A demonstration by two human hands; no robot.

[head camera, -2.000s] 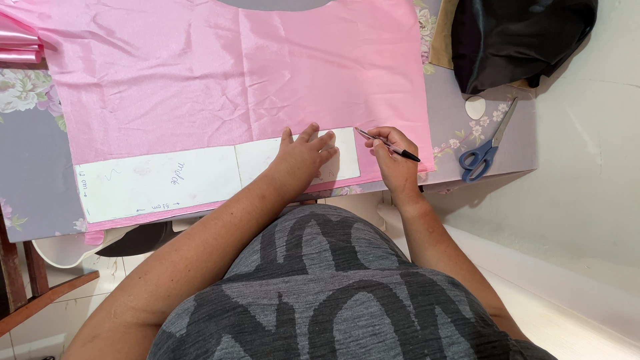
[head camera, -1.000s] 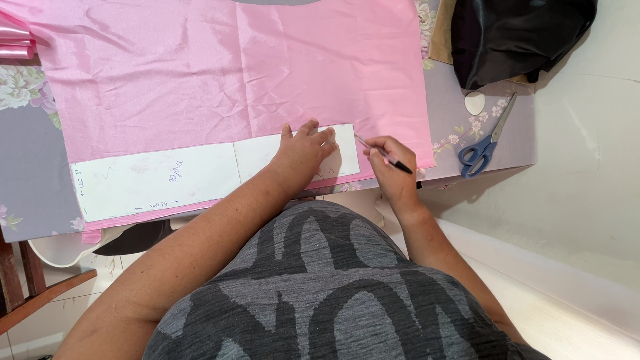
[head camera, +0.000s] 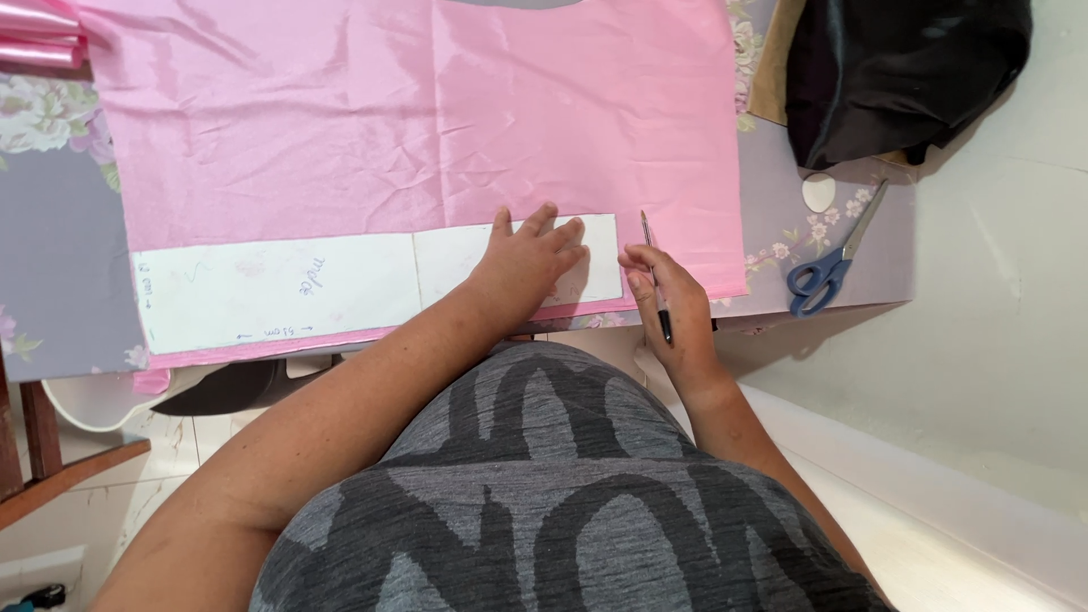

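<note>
Pink satin fabric [head camera: 527, 110] lies over the table, its near edge along the table's front edge. On that near edge rests a long white paper pattern [head camera: 229, 289] with handwriting and a fold or joint across it. My left hand [head camera: 531, 268] lies with fingers apart on the right part of the paper, pressing nothing else. Just right of the paper's end, my right hand [head camera: 671, 297] holds a ballpoint pen with a black cap end [head camera: 665, 326]. The pen's tip points away from me, over the pink fabric; whether it touches is not clear.
Blue-handled scissors [head camera: 820, 280] lie partly spread on the floral tablecloth [head camera: 51, 204] at the right, near a white oval piece [head camera: 818, 193]. Black fabric [head camera: 901, 76] is heaped at the back right. Glossy pink fabric [head camera: 42, 34] lies back left. A wooden chair [head camera: 76, 476] and white container [head camera: 93, 408] are below left.
The pen has tipped more upright in my right hand, its tip moving off the paper's right edge to the fabric beyond. My left hand has stayed on the paper.
</note>
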